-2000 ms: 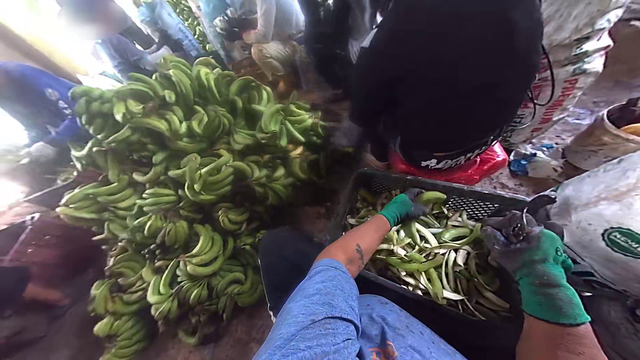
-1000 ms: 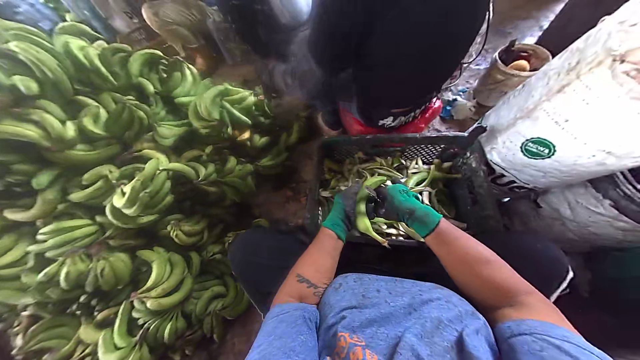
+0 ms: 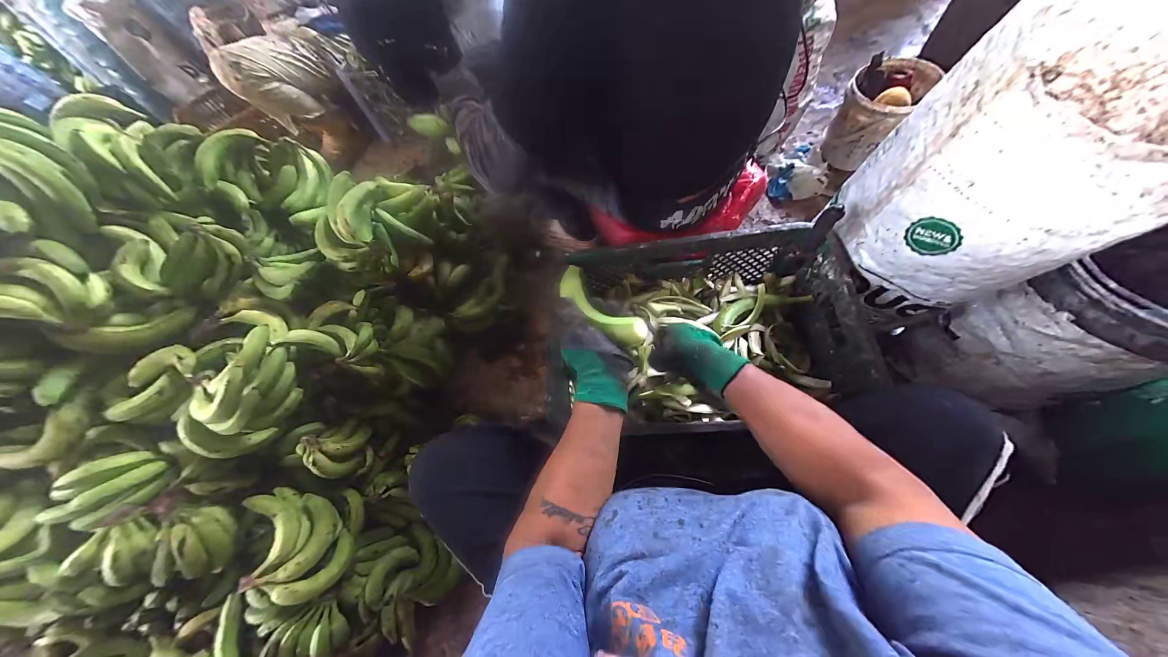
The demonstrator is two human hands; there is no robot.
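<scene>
Over the left part of a black plastic crate, my left hand in a green and grey work glove grips a green plantain, its curved end pointing up and left. My right hand, gloved alike, is closed close against the plantain's near end; whether it holds a tool is hidden by the glove and blur. Green and pale plantain peels lie in the crate beneath and beyond both hands.
A large heap of green plantain bunches fills the left side. A person in dark clothing is just beyond the crate, by a red plastic bag. White sacks and a dirty bucket stand at right.
Two seconds ago my hands were apart over the crate; one second ago they had come together at a green plantain. The plantain now points up and left. The view has swung markedly.
</scene>
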